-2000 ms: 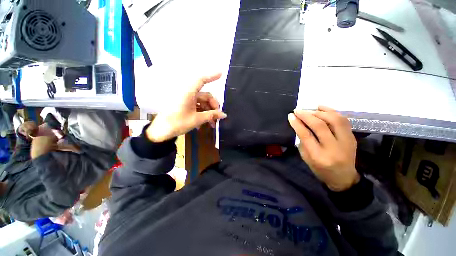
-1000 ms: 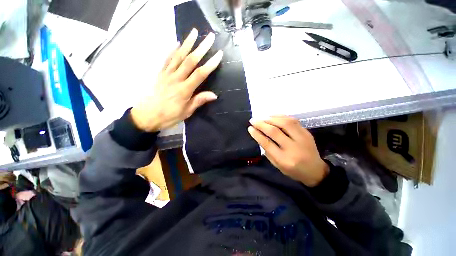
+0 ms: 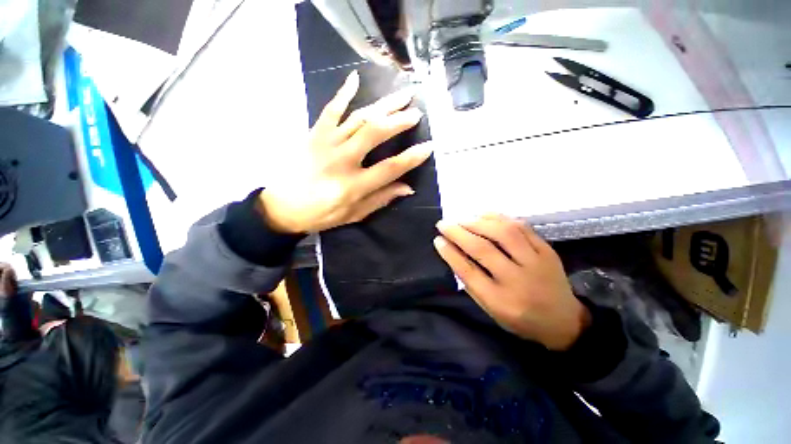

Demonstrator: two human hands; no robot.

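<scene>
The black fabric panel (image 3: pixel 382 251), with pale crosswise lines and white edges, runs from under the sewing machine head (image 3: pixel 416 26) down to my lap. My left hand (image 3: pixel 351 165) lies flat on the panel below the needle area, fingers spread, palm down. My right hand (image 3: pixel 512 273) has its thumb and fingertips closed on the panel's right edge near the table's front edge. The needle tip and presser foot are too blurred to make out.
Black thread snips (image 3: pixel 603 87) and a thin grey metal bar (image 3: pixel 551 42) lie right of the machine head. A dark fabric piece (image 3: pixel 139 22) lies at upper left, near a blue-marked box (image 3: pixel 108 156). A carton (image 3: pixel 715 269) is below the table at right. Another person (image 3: pixel 65 373) is at lower left.
Over the last second my left hand has moved right and slightly down on the panel. The machine head shows larger in view. Earlier my left hand was raised at the panel's left edge.
</scene>
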